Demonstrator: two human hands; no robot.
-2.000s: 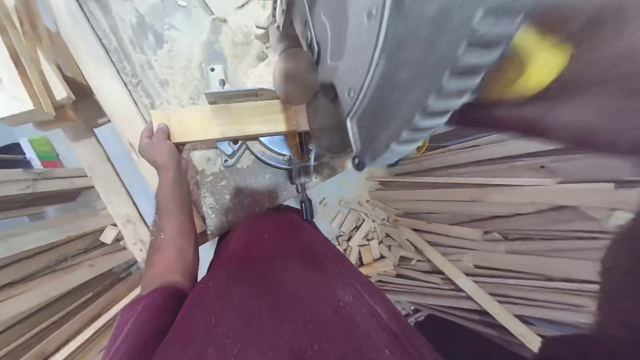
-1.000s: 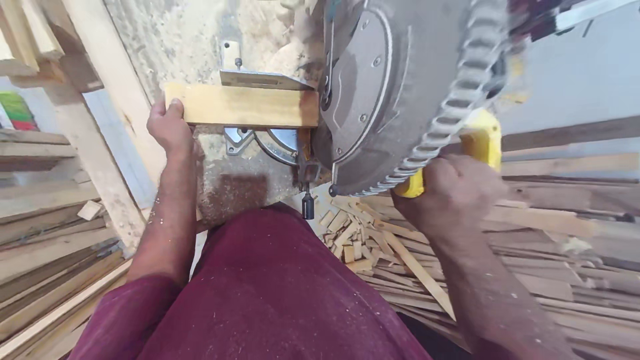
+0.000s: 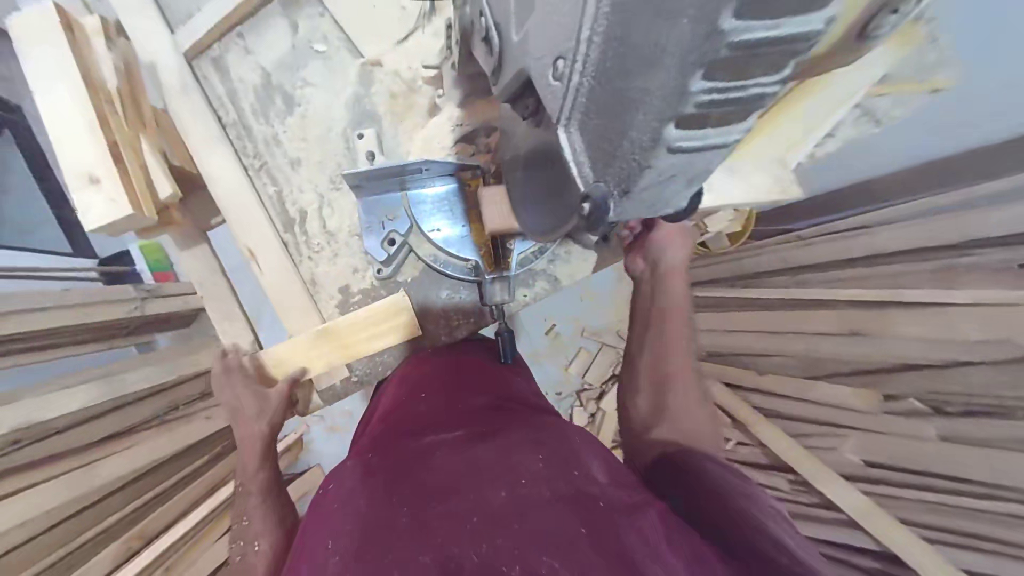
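My left hand (image 3: pixel 260 392) grips the end of a short wooden block (image 3: pixel 344 336), tilted and held apart from the miter saw's fence (image 3: pixel 416 174). Above the round metal saw base (image 3: pixel 440 232) stands the saw's head (image 3: pixel 640 96), its blade (image 3: pixel 544 184) blurred. A small wood offcut (image 3: pixel 498 210) sits on the base beside the blade. Near the lower edge of the saw head is my right hand (image 3: pixel 660 244), with curled fingers; the saw partly hides them, and what they hold cannot be told. A black-gripped knob (image 3: pixel 505 340) juts from the base toward my body.
Long boards (image 3: pixel 864 320) are stacked at the right, and more boards (image 3: pixel 104 408) at the left. Wood blocks (image 3: pixel 88 144) lie at the upper left. Offcuts (image 3: pixel 600 368) are piled below the bench. A yellow-rimmed container (image 3: pixel 740 232) holds scraps behind my right hand.
My left hand has drawn the block off the fence toward my body and to the left. My right hand is no longer on the yellow handle where it was a second ago.
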